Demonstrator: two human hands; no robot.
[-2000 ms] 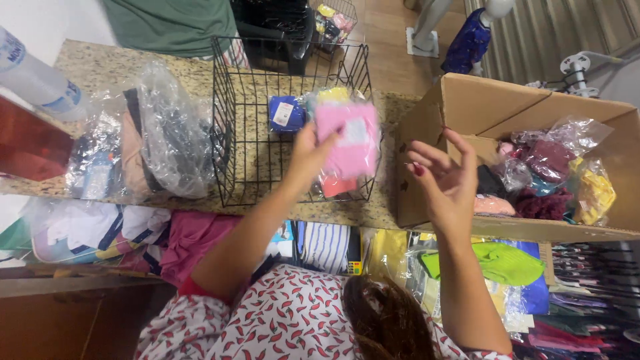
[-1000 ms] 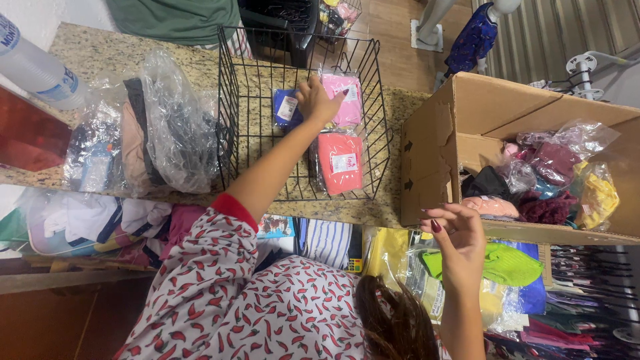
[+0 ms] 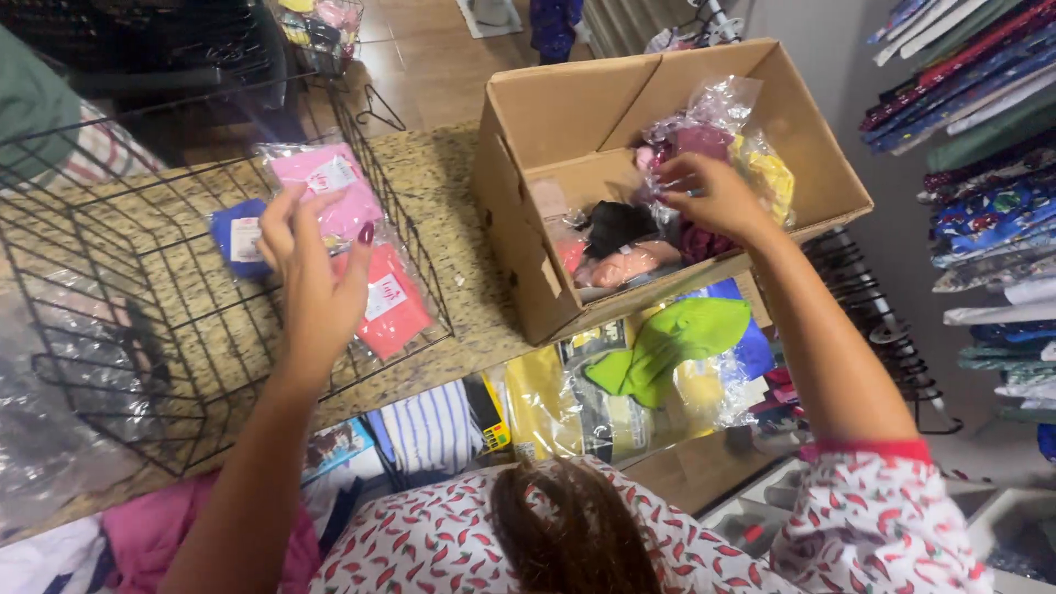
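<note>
My left hand (image 3: 318, 272) is over the black wire basket (image 3: 190, 309), fingers spread, close above the packets inside. A pink garment packet (image 3: 330, 186) in clear plastic lies at the basket's back right, a coral packet (image 3: 388, 301) in front of it and a blue packet (image 3: 239, 239) to its left. My right hand (image 3: 701, 194) reaches into the cardboard box (image 3: 569, 103), its fingertips at a maroon garment in clear plastic (image 3: 701, 136); whether they grip it cannot be told. Black cloth (image 3: 619, 228), a peach bundle (image 3: 631, 264) and a yellow packet (image 3: 767, 177) lie around it.
Basket and box stand on a speckled stone counter (image 3: 470, 305). Crumpled plastic bags (image 3: 66, 396) lie at the left. Below the counter edge are a lime green garment (image 3: 676, 342), a striped folded cloth (image 3: 429, 429) and yellow packets (image 3: 532, 400). Hanging garments (image 3: 990, 198) line the right side.
My right hand has moved from in front of the box to inside it. The pink packet, carried in my left hand at first, now lies in the basket. The view has swung right.
</note>
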